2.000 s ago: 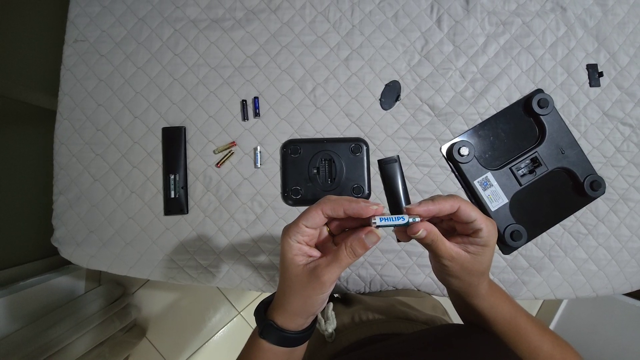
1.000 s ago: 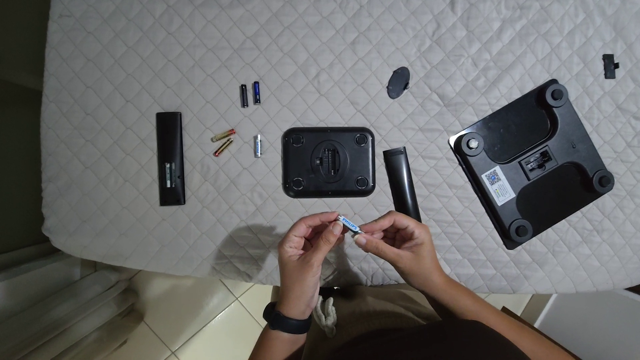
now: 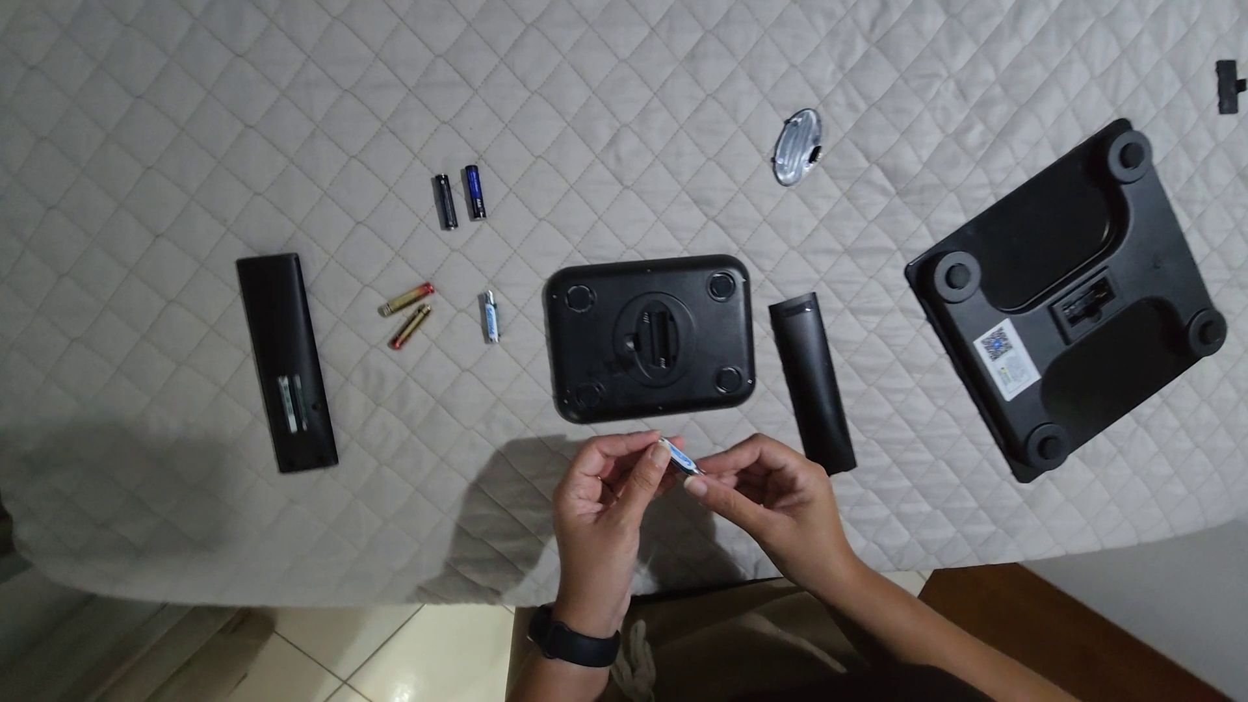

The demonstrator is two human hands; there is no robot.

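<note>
A blue and white battery is pinched at one end by my left hand and at the other by my right hand. Just beyond my fingers lies a black rounded device, underside up, its oval battery compartment uncovered. A long black cover or remote-like piece rests beside it, close to my right hand. Left of the device lie another blue and white battery, two gold and red batteries, a black battery and a dark blue battery.
A black remote control with its battery slot showing lies at the left. On the right, a black scale sits underside up. An oval cover and a small black cover lie farther back on the quilted bedspread.
Both hands have kept hold of the battery, which has turned from level to slanting. The oval cover shows a shiny face now, where it looked dark before.
</note>
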